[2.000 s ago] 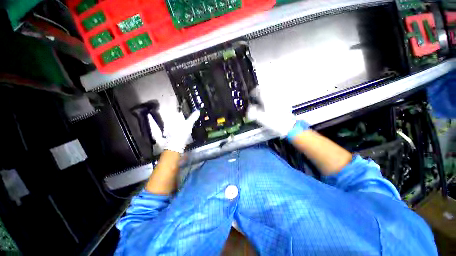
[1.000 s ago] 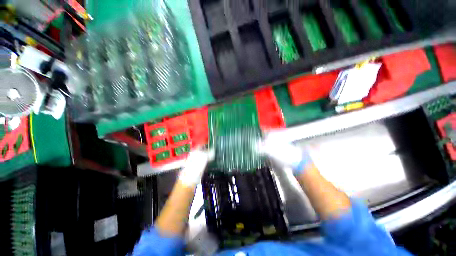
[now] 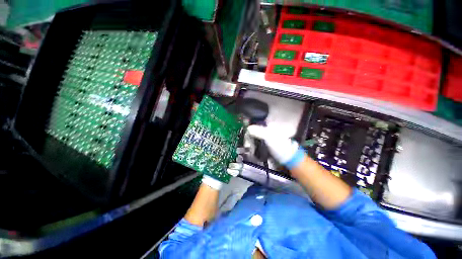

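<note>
A green circuit board (image 3: 210, 139) with rows of parts is held tilted at the centre. My left hand (image 3: 223, 177), in a white glove, grips its lower edge, with fingertips showing at the lower right corner. My right hand (image 3: 273, 142), also gloved and slightly blurred, is at the board's right edge and over a black scanner (image 3: 253, 109). Whether it grips either one cannot be told. A black carrier (image 3: 344, 149) with many cut-outs lies on the line to the right.
A black magazine rack (image 3: 119, 152) holding rows of green boards stands at the left. A red compartment tray (image 3: 354, 60) with several small green boards sits behind the line. Metal rails (image 3: 243, 169) run along the line's front. A green-topped shelf (image 3: 354, 10) is at the top.
The view has turned left towards the rack. The board, held over the carrier in both hands a second ago, is now left of the carrier in my left hand. My right hand has moved to the scanner.
</note>
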